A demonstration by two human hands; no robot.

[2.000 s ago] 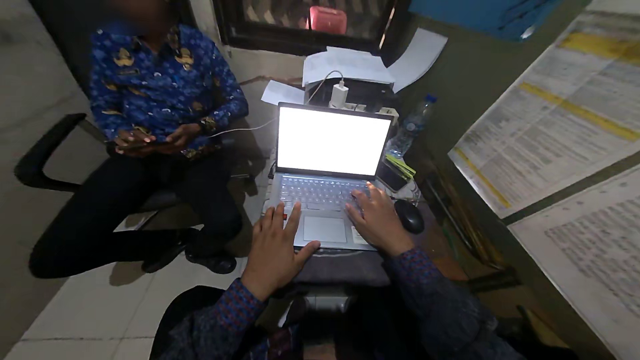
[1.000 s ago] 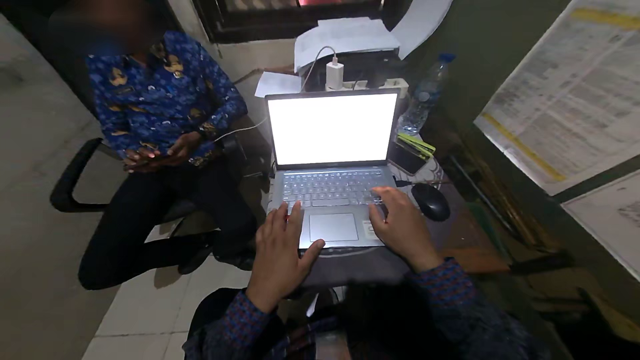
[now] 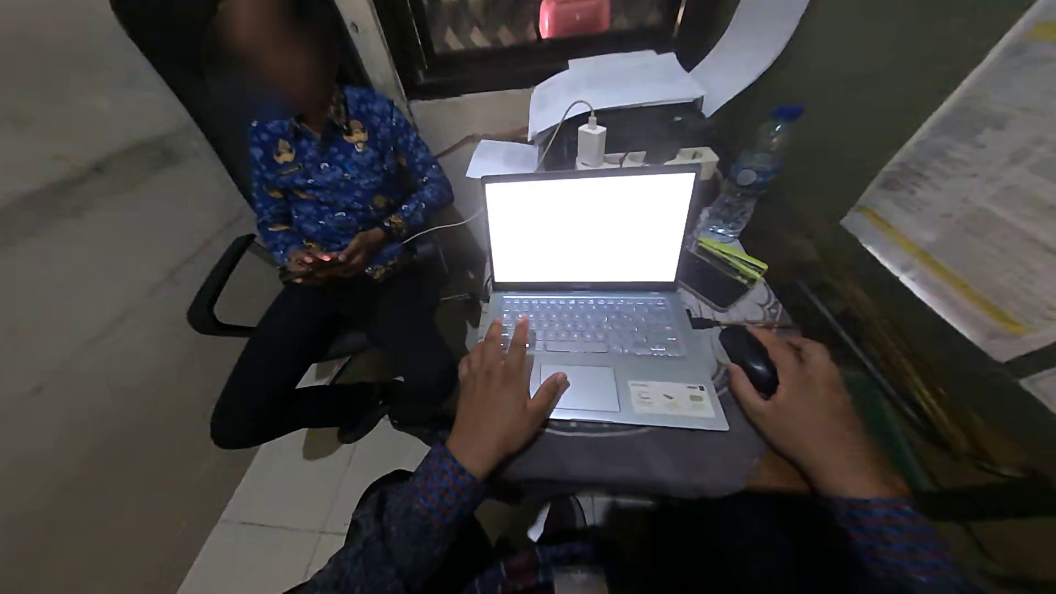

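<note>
An open laptop (image 3: 610, 371) stands on a small cloth-covered table (image 3: 627, 458), its screen glowing plain white. My left hand (image 3: 499, 400) rests on the left of its palm rest, fingers spread over the keyboard's lower left edge, thumb by the touchpad (image 3: 577, 388). To the right of the laptop, my right hand (image 3: 796, 396) is curled around the right side of a black computer mouse (image 3: 749, 360). A phone (image 3: 716, 280) with a yellow-green item (image 3: 733, 259) on it lies beyond the mouse, near a plastic water bottle (image 3: 747, 186).
Behind the laptop are a white charger (image 3: 591, 143) in a power strip (image 3: 697, 161) and loose papers (image 3: 619, 87). A person (image 3: 342, 190) sits at the left in a black armchair (image 3: 216, 289), holding a phone. Printed sheets (image 3: 973, 190) hang on the right wall.
My right hand has moved right, from the laptop's keyboard and palm rest to the mouse, and now grips it. My left hand stays at the laptop's left side.
</note>
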